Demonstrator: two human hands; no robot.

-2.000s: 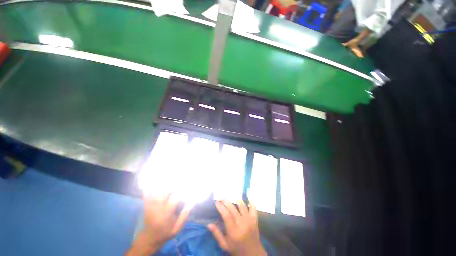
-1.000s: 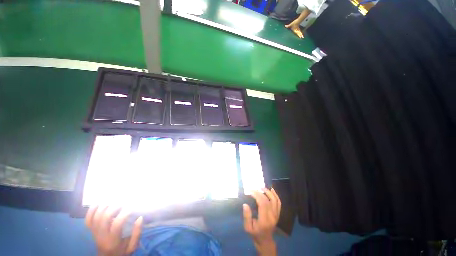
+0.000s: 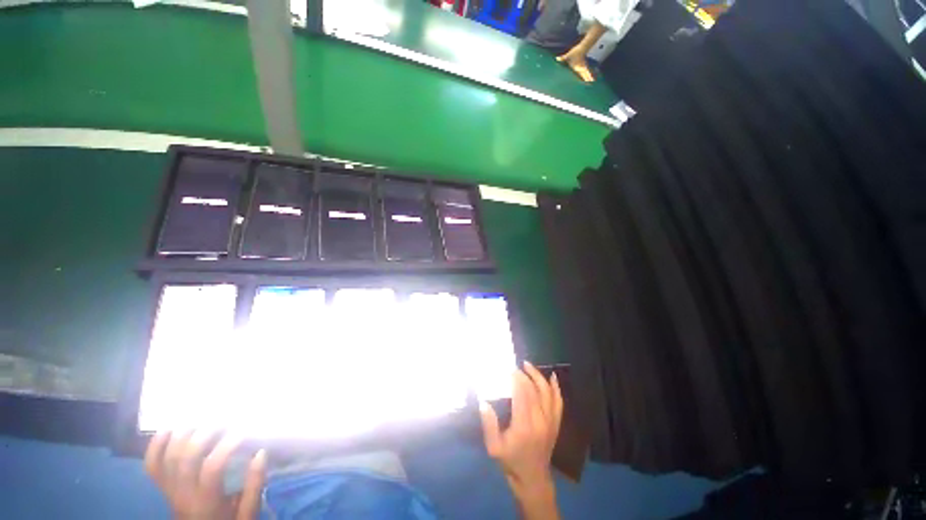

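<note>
A black tray (image 3: 127, 406) in front of me holds a row of several smartphones (image 3: 188, 355) with glaring white screens. A second black tray (image 3: 305, 268) lies just behind it, with several smartphones (image 3: 279, 213) showing black screens and a small white line. My left hand (image 3: 203, 475) is at the near left edge of the front tray, fingers apart, partly cut off by the bottom edge. My right hand (image 3: 526, 427) is at the near right corner, fingertips at the rightmost lit phone. Glare hides whether the fingers touch the phones.
A green conveyor belt (image 3: 406, 127) runs behind the trays, with a grey post (image 3: 271, 81) in front of it. A black curtain (image 3: 711, 264) hangs at the right. Another person's hand (image 3: 577, 63) shows at the far upper side. The dark green work surface (image 3: 66, 234) extends left.
My hands have moved apart to the two ends of the front tray. The view has turned right, so the trays appear further left. The front screens stay lit, some now showing blue top strips.
</note>
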